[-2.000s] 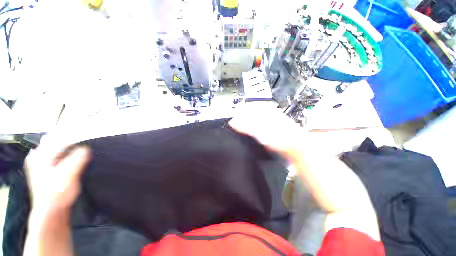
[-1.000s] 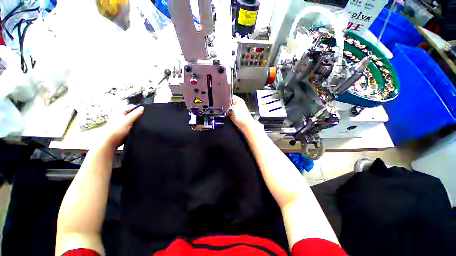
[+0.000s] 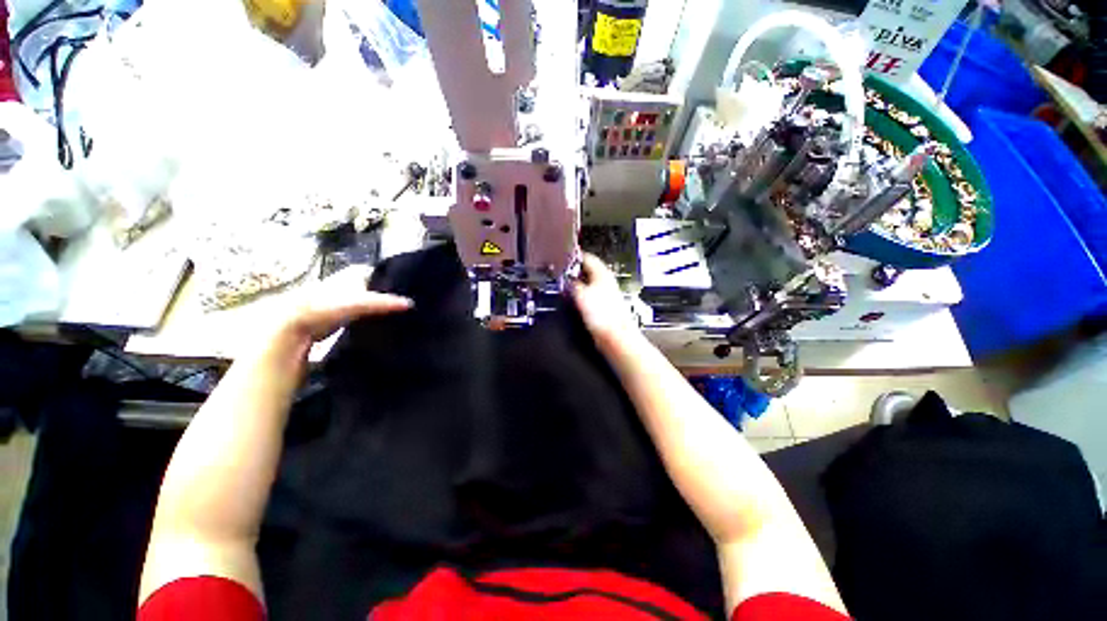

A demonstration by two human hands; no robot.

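A black garment [image 3: 486,449] runs from under the button-sewing machine head [image 3: 516,218] down over my lap. Its upper edge lies under the small metal clamp [image 3: 504,303]. My left hand [image 3: 344,313] is on the garment's left edge, fingers stretched right over the cloth; its thumb is not clear. My right hand [image 3: 597,297] holds the garment's right edge, fingertips close beside the clamp. Any button in the clamp is too small to tell.
The button feeder arm [image 3: 789,231] and green bowl feeder [image 3: 971,194] stand right of the head. A control box [image 3: 631,134] is behind it. Button bags [image 3: 249,273] lie left. A black garment pile [image 3: 971,510] and blue bin [image 3: 1044,231] are at the right.
The garment first came up under the machine head. Since then my left hand has moved right and slightly down over the cloth, whose upper left part is now more bunched. My right hand stays beside the clamp.
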